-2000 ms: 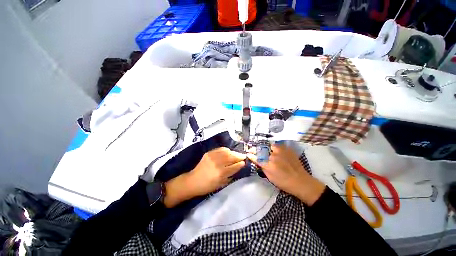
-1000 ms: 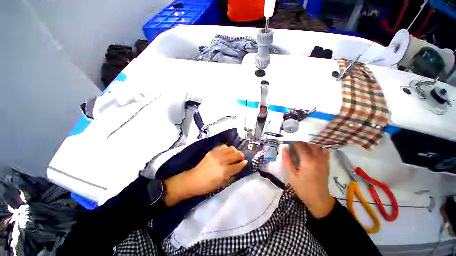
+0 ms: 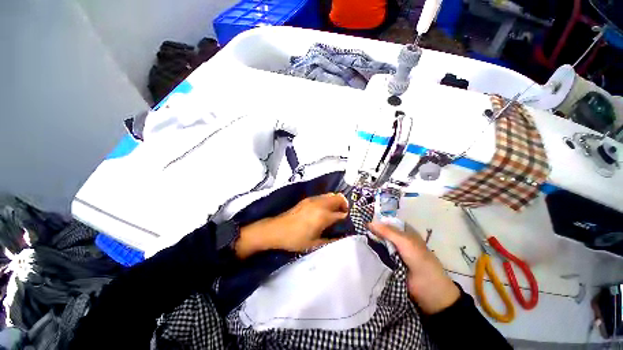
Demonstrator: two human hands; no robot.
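The black-and-white checked garment [image 3: 355,336] is heaped at the lap, and a narrow part of it runs up to the presser foot [image 3: 365,194]. A white inner layer [image 3: 314,287] with a stitched edge lies on it. A navy lining piece [image 3: 263,212] lies flat to the left. My left hand [image 3: 304,222] lies on the navy piece just left of the foot, fingertips bent together at its edge. My right hand [image 3: 418,263] holds the checked fabric just below and right of the foot, thumb and fingers pinched on its edge.
Scissors [image 3: 516,281] with orange-yellow and red handles lie right of my right hand. A brown plaid scrap [image 3: 519,154] hangs over the machine head [image 3: 444,119]. Grey-blue fabric [image 3: 338,66] sits in the tray behind. Dark fabric heaps [image 3: 48,273] are at the left.
My right hand has come down from beside the machine head to the checked fabric below the foot. My left hand has stayed near the foot. The view has shifted and tilted.
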